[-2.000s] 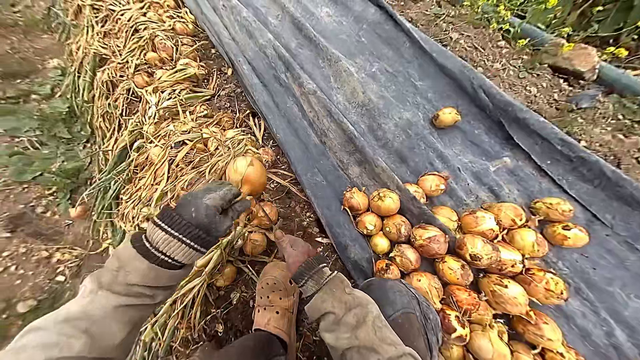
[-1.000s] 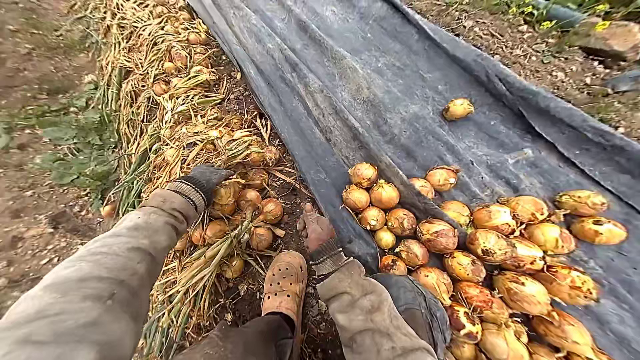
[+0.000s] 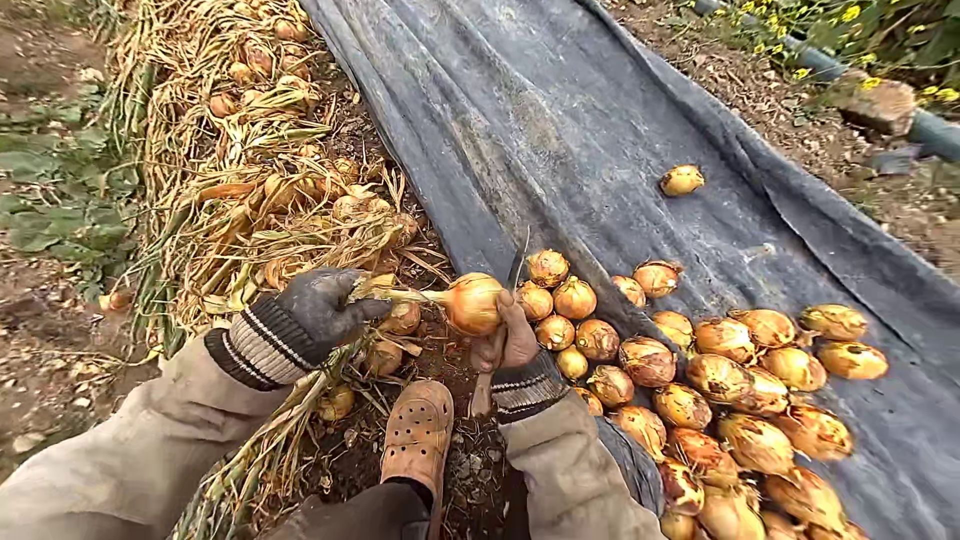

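Observation:
My left hand [image 3: 326, 307], in a dark glove, grips the dry neck and leaves of a yellow onion [image 3: 474, 303]. The onion hangs level between my two hands, its bulb toward the right. My bare right hand [image 3: 510, 337] touches the root end of the bulb and holds a tool with a thin, dark curved blade [image 3: 519, 259] that points up beside the onion; its handle shows below the hand. Just to the right, many loose onions [image 3: 649, 361] lie on a dark fabric sheet [image 3: 600, 150].
Onions with dried tops [image 3: 300, 187] lie in a long row on the left. A single onion [image 3: 681, 180] sits farther up the sheet. My foot in a tan clog [image 3: 418, 431] stands on soil between row and sheet. A pipe [image 3: 814, 60] and a stone [image 3: 874, 101] are at upper right.
My left hand was down among the onions of the row a second ago; it is now raised with one onion by its top. My right hand has come up to the bulb, and the blade now shows.

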